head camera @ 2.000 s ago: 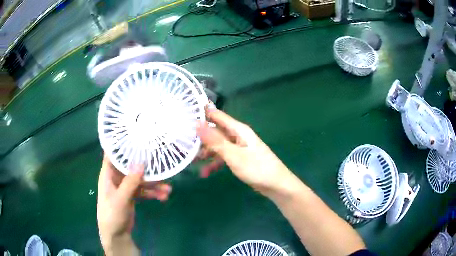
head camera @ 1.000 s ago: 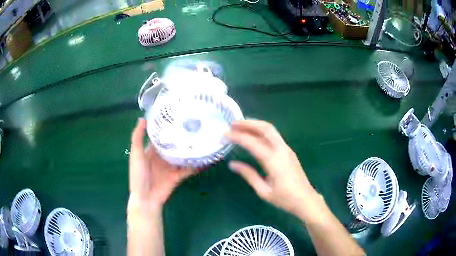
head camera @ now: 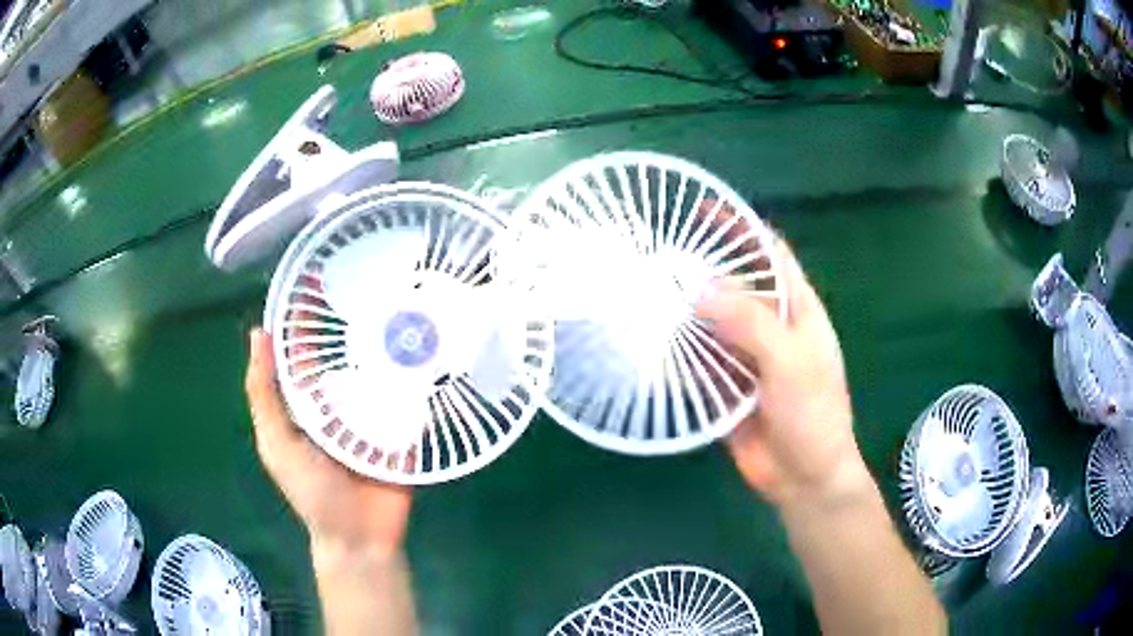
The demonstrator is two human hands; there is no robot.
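Note:
My left hand (head camera: 329,478) holds a white clip fan (head camera: 410,338) from its lower left. The fan's open front faces me and shows pale blades with a round centre. Its clip (head camera: 292,186) points to the upper left with a dark spot on it. My right hand (head camera: 795,373) holds a flat white front grille (head camera: 640,304) by its right side, thumb near its centre. The grille's left edge overlaps the fan's right rim; whether they touch I cannot tell.
Overlapping front grilles (head camera: 677,609) lie at the near edge. Clip fans lie at the lower left (head camera: 205,596) and right (head camera: 965,470). A pink fan head (head camera: 418,87), a black unit (head camera: 777,40) with a red light, and a parts box (head camera: 888,47) are at the far side.
The fan has turned so its open front faces me, clip at upper left. My right hand, empty one second ago, now holds a front grille beside it. The view has shifted slightly.

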